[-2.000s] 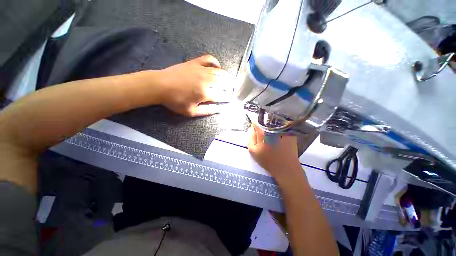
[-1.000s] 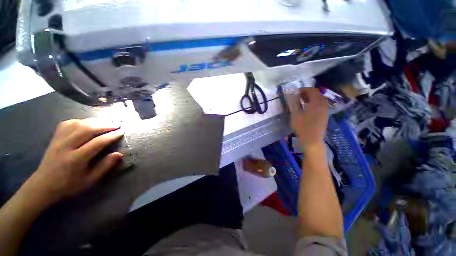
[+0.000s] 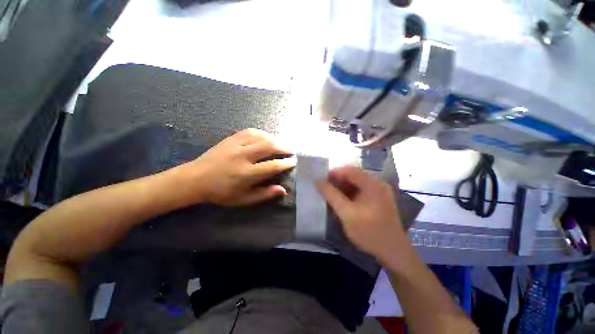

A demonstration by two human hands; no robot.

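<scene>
A large dark grey garment panel (image 3: 189,98) lies on the white table in front of the sewing machine. A pale strip (image 3: 311,202) lies lengthwise on the panel, below the brightly lit needle area. My right hand (image 3: 365,209) grips the strip's right edge with thumb and fingers near its upper end. My left hand (image 3: 244,168) lies on the panel, its fingers spread, fingertips at the strip's left side. The sewing machine head (image 3: 385,98) stands just above both hands. Glare hides the needle tip.
Black scissors (image 3: 478,188) lie right of the machine head. A grey bar (image 3: 524,220) crosses the ruler edge (image 3: 457,240) at the right. Dark cloth (image 3: 39,85) is piled at the upper left. Blue mesh crate parts (image 3: 541,293) show below right.
My right hand has come back from the table's right end and now holds a pale strip on the panel. The view has turned left, and my left hand remains on the panel.
</scene>
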